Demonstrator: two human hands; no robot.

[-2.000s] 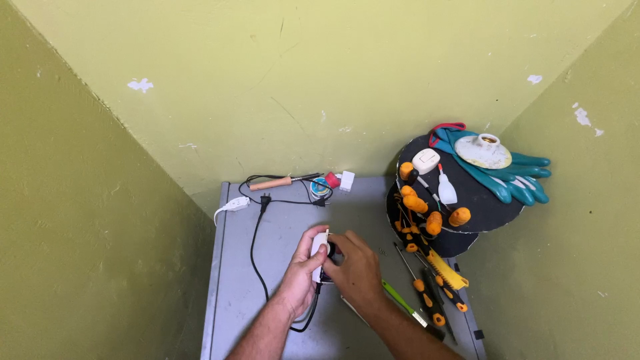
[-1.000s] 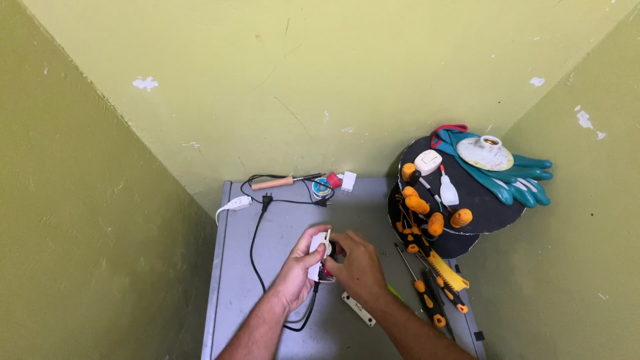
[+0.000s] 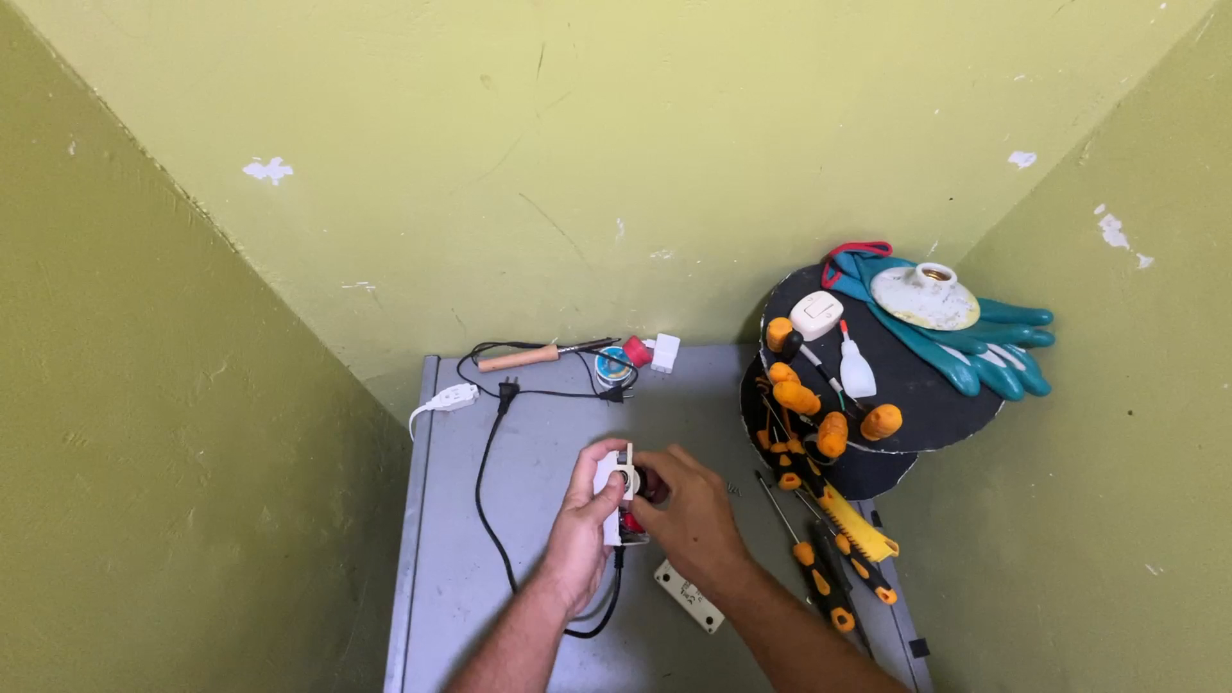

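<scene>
My left hand grips a small white electrical device housing, with its thumb across the front. Red parts show in the lower part of the housing. A black power cord leaves its bottom end, loops down and runs up to a two-pin plug. The fingers of my right hand close around a dark round part at the housing's right side; their tips are partly hidden. Below my right hand lies a white rectangular plastic piece with handwriting and dark holes.
A wooden-handled soldering iron, a solder spool and a white extension socket lie on the grey tabletop. At right are screwdrivers, a yellow saw-like tool, teal gloves, a porcelain lamp holder and a white switch.
The white rectangular piece, partly covered by my right arm before, now shows more fully. The green object seen beside my right forearm earlier is out of sight. Both hands stay at the housing.
</scene>
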